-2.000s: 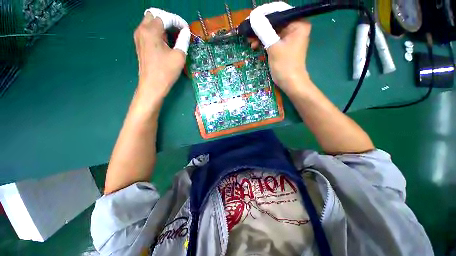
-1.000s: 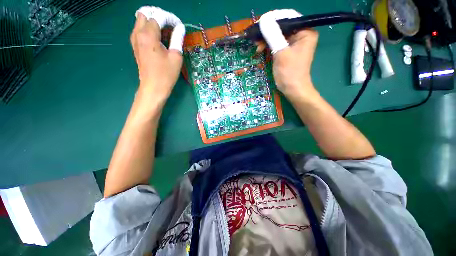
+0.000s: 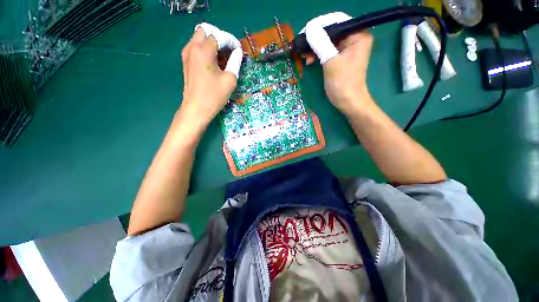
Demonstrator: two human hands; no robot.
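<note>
The green circuit board panel [image 3: 269, 121] lies in the orange-brown fixture [image 3: 319, 131], whose border shows at the near end and far edge. Twisted lead wires [image 3: 249, 41] stand out at the far edge. My right hand [image 3: 346, 65], with white finger cots, grips the black soldering iron [image 3: 354, 25]; its tip lies over the panel's far row. My left hand [image 3: 208, 74], also with white cots, is at the panel's far left corner, fingers pinched together. What its fingertips hold is too small and hidden to tell.
Stacked PCB panels [image 3: 65, 35] lie far left, with loose leads [image 3: 186, 5] at the far edge. White-handled pliers [image 3: 409, 59], small white discs [image 3: 471, 49], a black box [image 3: 505, 69] and a yellow roll [image 3: 464, 10] lie right. The iron's cable loops down on the right.
The view has shifted. The left hand has moved right, closer to the iron, over the panel's far left corner. The panel and fixture have tilted slightly. The right hand still holds the iron.
</note>
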